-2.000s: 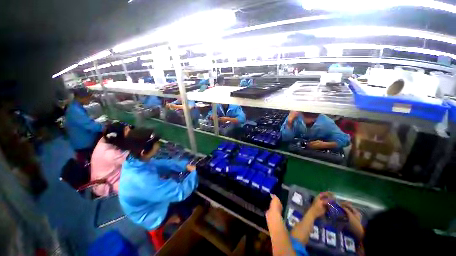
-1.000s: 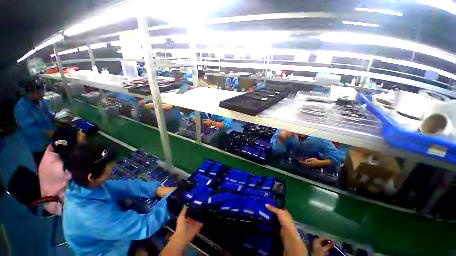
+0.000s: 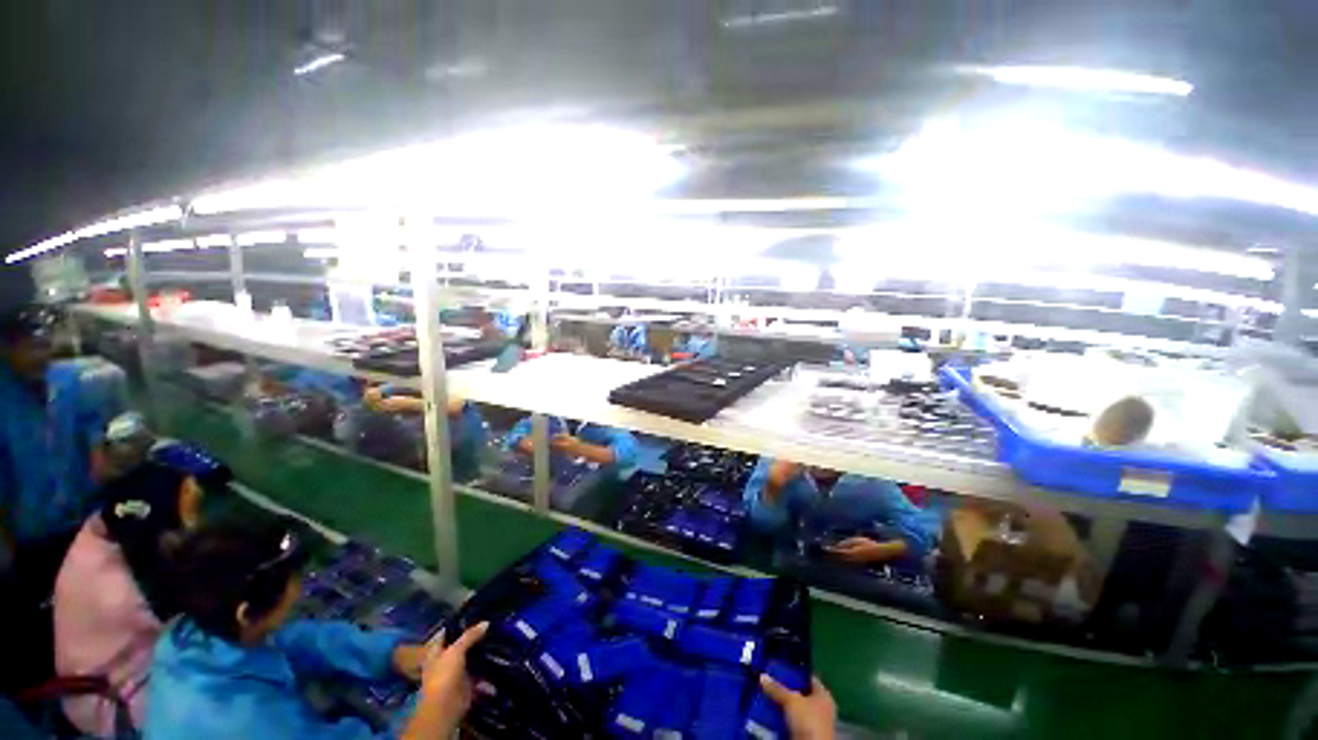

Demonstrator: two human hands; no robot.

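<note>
A black tray [image 3: 789, 614] holds many blue covers [image 3: 614, 661], some lying askew, with small white marks on several. It is at the bottom centre and its lower part is cut off by the frame edge. My left hand [image 3: 445, 682] grips the tray's left edge, fingers on the rim. My right hand [image 3: 802, 711] grips its right side near the bottom of the picture, partly cut off. What lies under the tray is hidden.
A person in a blue smock [image 3: 231, 658] sits close on the left, beside a tray of handsets [image 3: 362, 586]. The green conveyor [image 3: 882, 665] runs behind my tray. A white post [image 3: 437, 419] supports the shelf, which holds a blue bin [image 3: 1113, 474]. Another worker [image 3: 853, 521] sits opposite.
Two seconds ago a hand was at the loaded tray's right corner. One second ago both hands held it; now it sits lower in view, its face more visible. The clear tray has left view.
</note>
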